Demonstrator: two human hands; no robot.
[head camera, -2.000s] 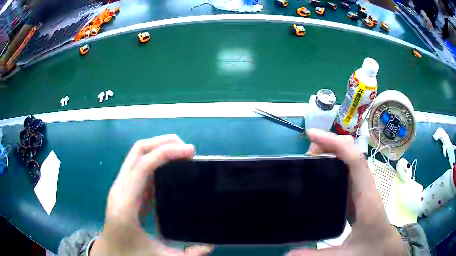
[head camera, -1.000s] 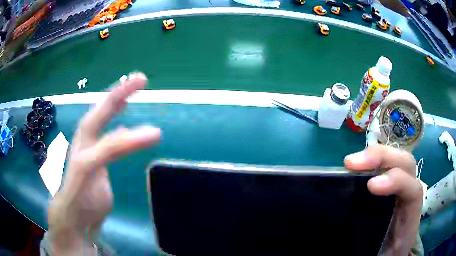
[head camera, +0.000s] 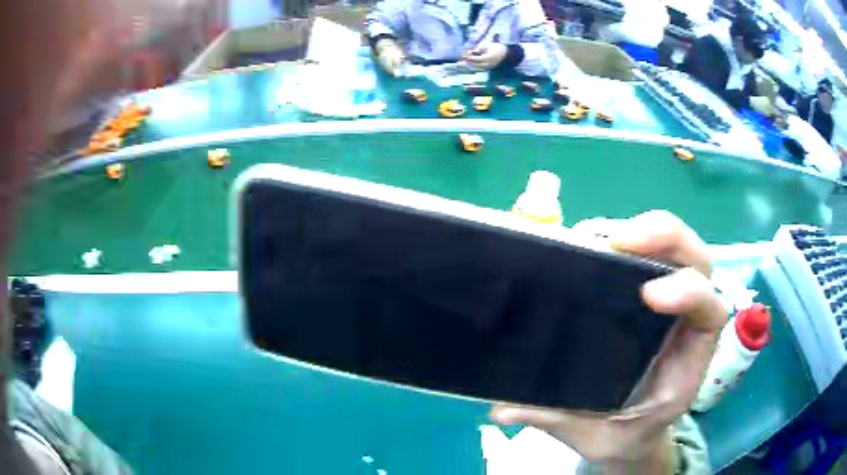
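Note:
A black smartphone is held up sideways in front of me, tilted with its right end lower. Its dark screen faces me. My right hand grips its right end, fingers on the upper edge and thumb below. My left hand is a large blur at the left edge, very close to the camera and partly cut off; its fingers cannot be made out. Its grey sleeve shows at the bottom left.
Small white parts and orange-and-black pieces lie on the green belt. A drink bottle stands behind the phone. A red-capped flask and a grey tray are at right. A person sits opposite.
The phone has risen and tilted in my right hand. My left hand has moved up close to the camera at the left edge. The view has tilted up, showing more of the hall.

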